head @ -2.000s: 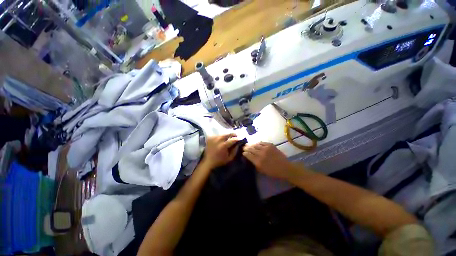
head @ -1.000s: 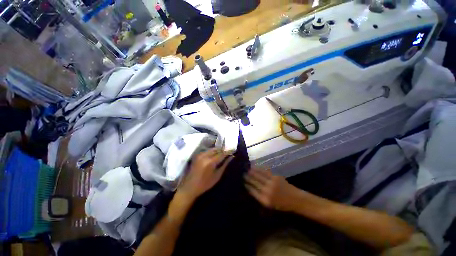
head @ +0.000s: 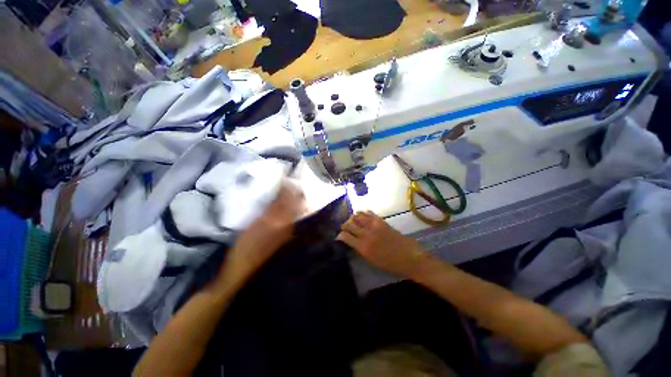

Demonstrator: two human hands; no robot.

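A black fabric panel (head: 313,258) runs from just in front of the needle down over my lap. My left hand (head: 276,213) is blurred at the light grey garment body (head: 213,188), left of the needle; its fingers are partly hidden, so its hold is unclear. My right hand (head: 375,237) lies at the black panel's right edge near the table front, fingers bent and pressed on the cloth. The presser foot and needle (head: 357,182) of the sewing machine (head: 427,110) are just beyond the black panel's top edge, lit white.
Scissors (head: 434,197) with yellow and green loops lie on the bed right of the needle. Grey garment pieces (head: 625,243) hang at the right. Black cut pieces (head: 290,37) lie on the wooden surface behind. A blue basket (head: 15,272) stands far left.
My left hand has moved left and up from the black panel toward the grey cloth. My right hand has moved up toward the needle. The grey folds have shifted left. The view has also shifted.
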